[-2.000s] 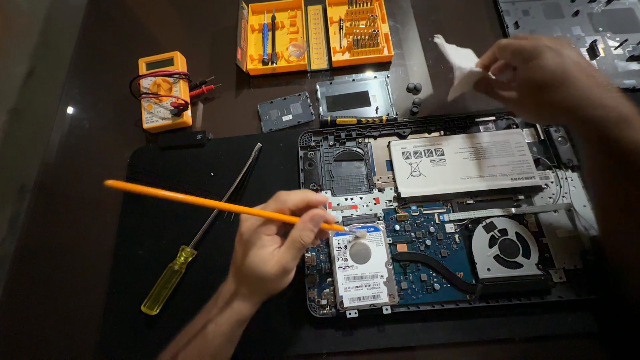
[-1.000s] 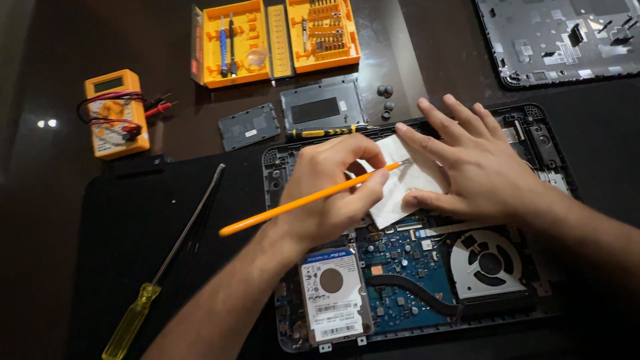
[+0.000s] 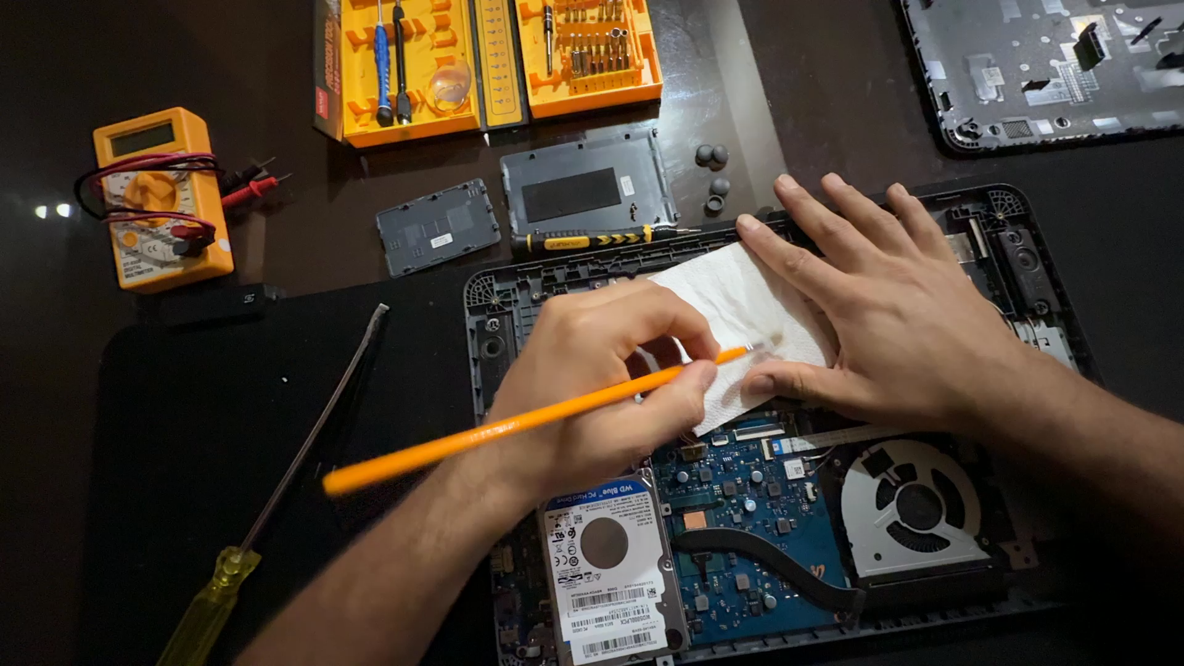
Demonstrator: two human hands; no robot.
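Observation:
My left hand (image 3: 615, 370) grips a thin orange-handled paintbrush (image 3: 518, 424), its bristle tip touching a white paper tissue (image 3: 731, 296). The tissue bears a faint smudge near the tip. My right hand (image 3: 879, 296) lies spread over the tissue's right side, fingers apart, pressing it down. Beneath both hands is an opened laptop base, with a hard drive (image 3: 606, 564), a blue circuit board (image 3: 740, 481), a black heat pipe (image 3: 768, 564) and a cooling fan (image 3: 916, 509). The battery seen earlier is mostly hidden by the hands and tissue.
A yellow-handled screwdriver (image 3: 314, 425) lies left on the black mat. Behind are a multimeter (image 3: 162, 199), an orange tool kit (image 3: 499, 65), two cover plates (image 3: 439, 227), a small black-yellow screwdriver (image 3: 592, 239) and rubber feet (image 3: 712, 176). The laptop's cover (image 3: 1036, 83) lies at the back right.
My right hand has lowered the tissue from the air onto the laptop's battery area. The brush tip has moved from the hard drive to the tissue.

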